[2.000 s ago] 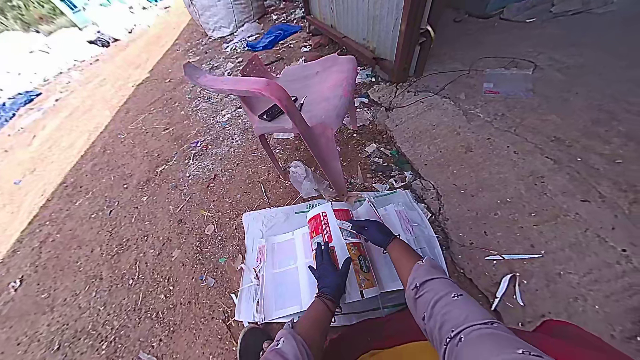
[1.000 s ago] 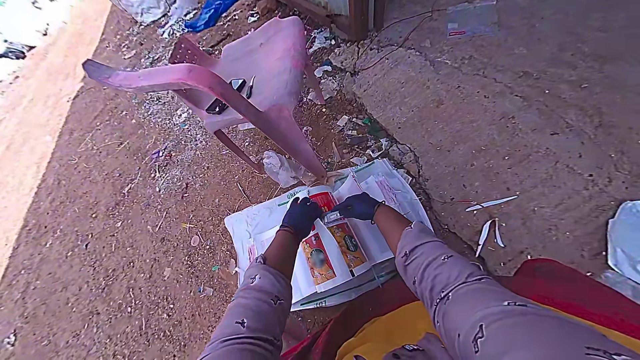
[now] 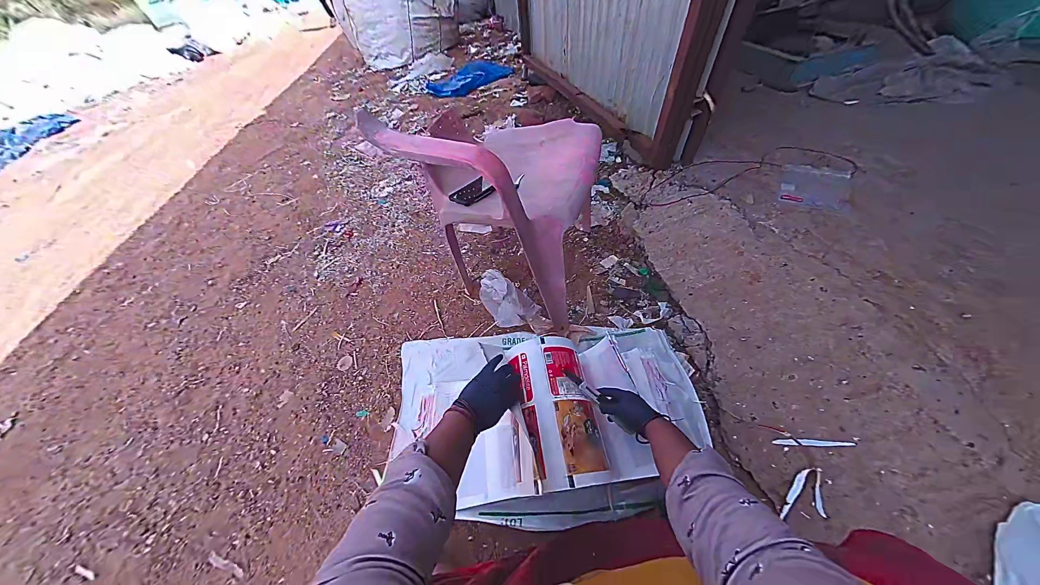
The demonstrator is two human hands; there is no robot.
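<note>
Printed red, white and orange packaging sheets lie in front of me on a flattened white woven sack. My left hand, in a dark glove, rests on the left edge of the printed sheets; whether it grips them is unclear. In my right hand, also gloved, is a slim tool with a pale handle, perhaps a cutter; its dark tip is over the red part of the print. White sheets lie on both sides of the print.
A pink plastic chair stands just beyond the sack, with dark objects on its seat. A crumpled plastic bag is by its leg. White strips lie on the concrete at right. Farther back are a blue plastic sheet and a metal door.
My left hand has moved from the top middle of the print to its left edge. The right hand now holds the tool over the red part. The view has shifted.
</note>
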